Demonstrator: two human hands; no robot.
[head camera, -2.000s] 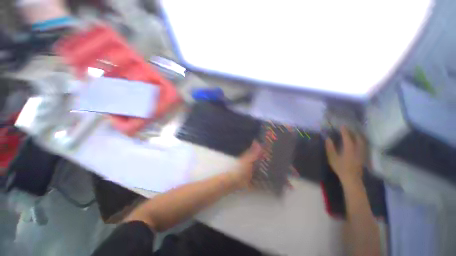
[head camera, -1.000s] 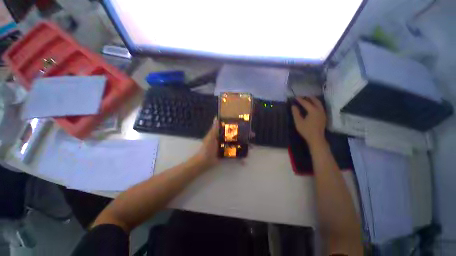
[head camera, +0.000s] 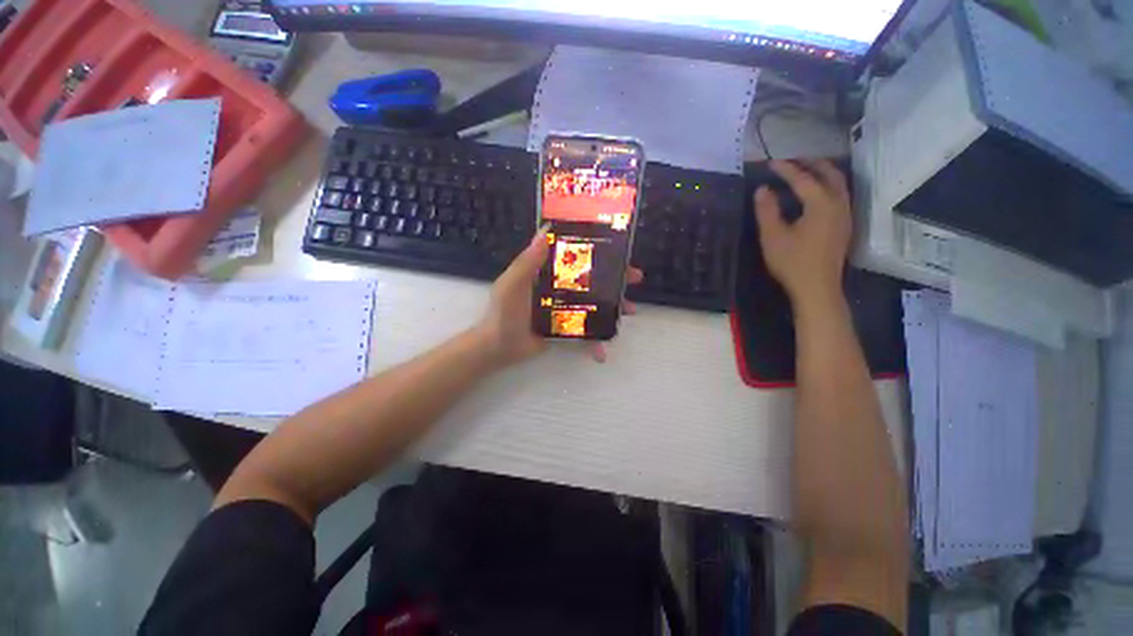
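Note:
My left hand (head camera: 524, 304) holds a smartphone (head camera: 589, 236) upright over the middle of the black keyboard (head camera: 416, 205). The phone's screen faces me, lit, with a dark page and red and orange pictures. My right hand (head camera: 805, 230) rests on a dark mouse (head camera: 782, 203), mostly hidden under the palm and fingers, at the top of the black mouse pad with a red edge (head camera: 767, 348). The phone and left hand hide part of the keyboard.
A red-orange tray (head camera: 255, 139) with a form (head camera: 124, 168) across it is at left, near a blue stapler (head camera: 385, 96) and a calculator (head camera: 252, 35). Sheets (head camera: 263, 348) lie below. The monitor (head camera: 596, 27) is at top; a white and black printer (head camera: 1031, 162) and papers (head camera: 979, 435) are at right.
The blurred view has steadied and shifted, with less of the monitor showing. The phone, tilted and blurred at first, is now upright and clear in my left hand. My right hand stays at the mouse.

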